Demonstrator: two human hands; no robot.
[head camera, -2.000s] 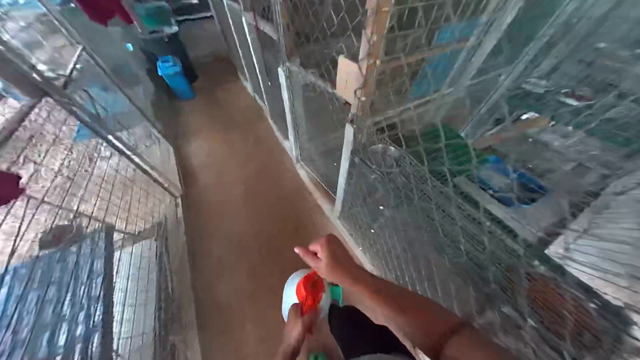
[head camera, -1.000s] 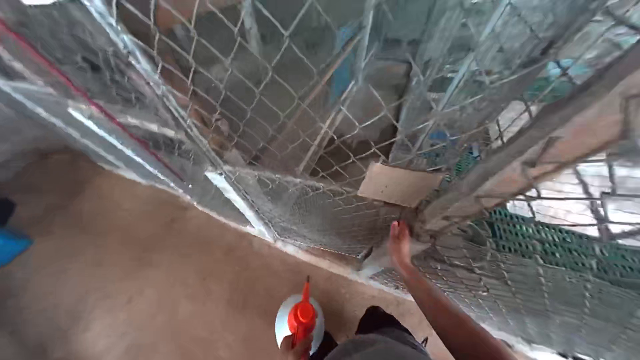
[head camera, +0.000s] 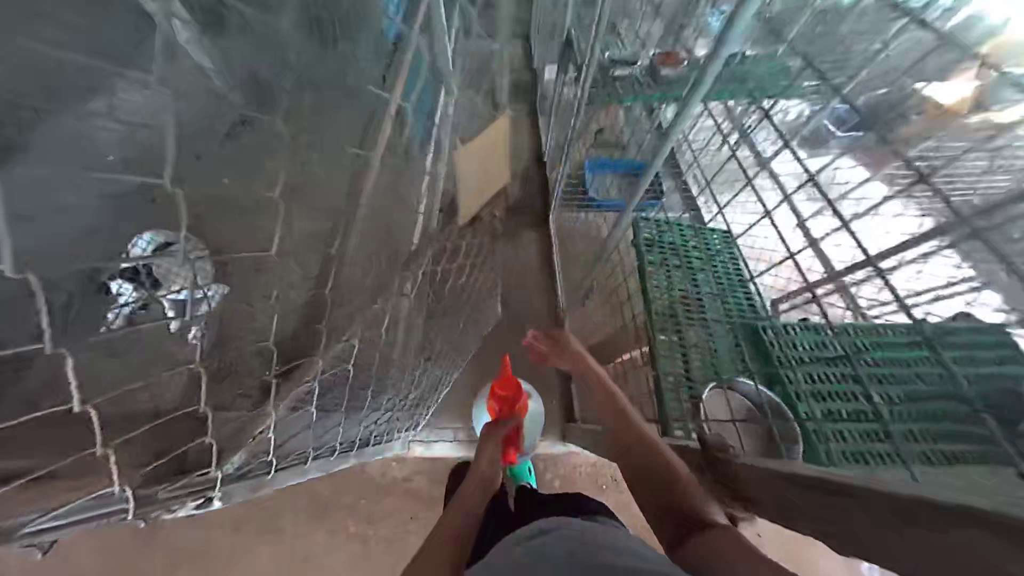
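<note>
My left hand (head camera: 498, 438) is closed around the handle of a red plastic sprayer head or jug (head camera: 507, 392), whose pointed tip faces forward. Below it shows a round whitish container (head camera: 534, 412); how the two join is hidden. My right hand (head camera: 552, 349) is held just right of the red tip, fingers apart and holding nothing, near the edge of a mesh panel. Ahead, a tan cardboard piece (head camera: 482, 170) hangs on the chain-link gate (head camera: 384, 320) to my left.
A black-and-white animal (head camera: 164, 276) is behind the mesh at left. To the right, behind wire, are green plastic slatted panels (head camera: 696, 296), a round metal bowl (head camera: 750, 420) and a blue tray (head camera: 620, 182). A sill (head camera: 448, 442) crosses the floor at my feet.
The view has swung right. My right hand, by the gate's edge beside the cardboard a second ago, is now off it, and the gate stands swung inward. The red-topped container stays in my left hand.
</note>
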